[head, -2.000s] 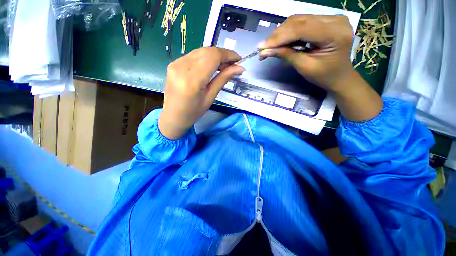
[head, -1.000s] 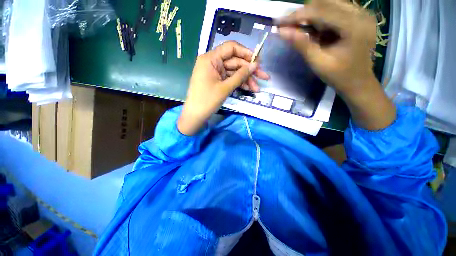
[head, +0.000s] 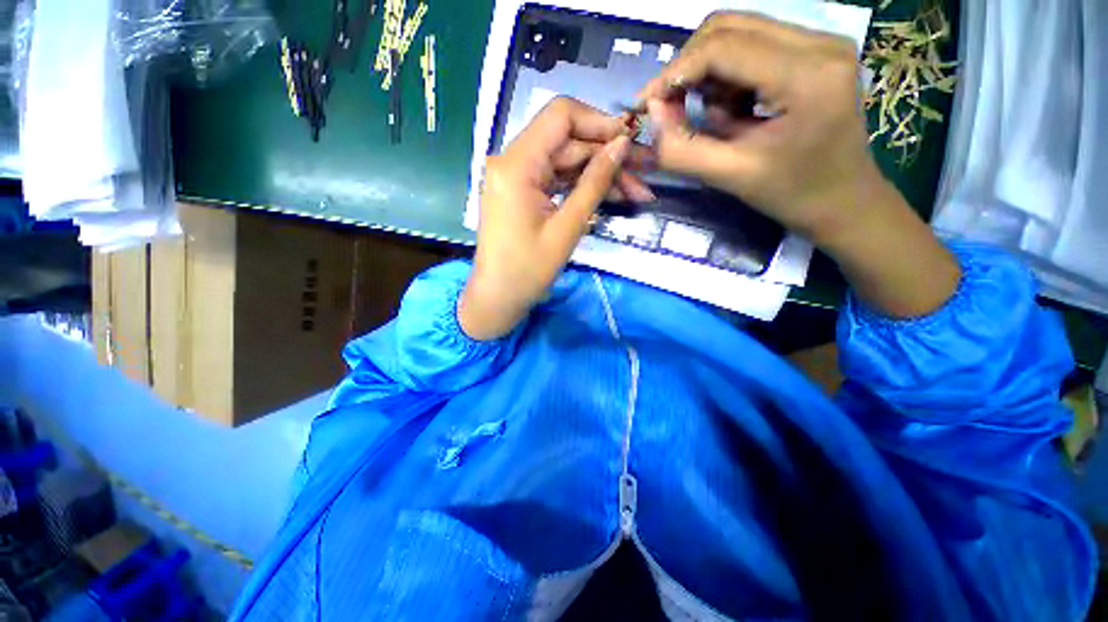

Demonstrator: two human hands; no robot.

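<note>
The dark tablet back housing [head: 583, 75] lies on a white sheet [head: 486, 158], its camera holes at the upper left. My left hand [head: 547, 201] is over the housing's left part and pinches a small strip [head: 633, 125] between thumb and index finger. My right hand [head: 766, 116] is above the housing's right part, its fingertips close to the strip and the left fingertips. A dark, slim thing, perhaps tweezers, shows partly in the right hand. The fingers hide most of the strip.
Gold-and-black strips [head: 430, 85] and black strips [head: 318, 91] lie on the green mat [head: 231, 152] at left. Yellow-tan peeled slivers [head: 905, 79] are heaped at right. White sleeves [head: 73, 122] and more sleeves [head: 1033, 146] lie at both sides. Cardboard cartons [head: 273, 316] stand below left.
My right hand has moved from its blurred, raised place down and left to the left fingertips. The pale strip that stuck out of my left hand is now mostly hidden.
</note>
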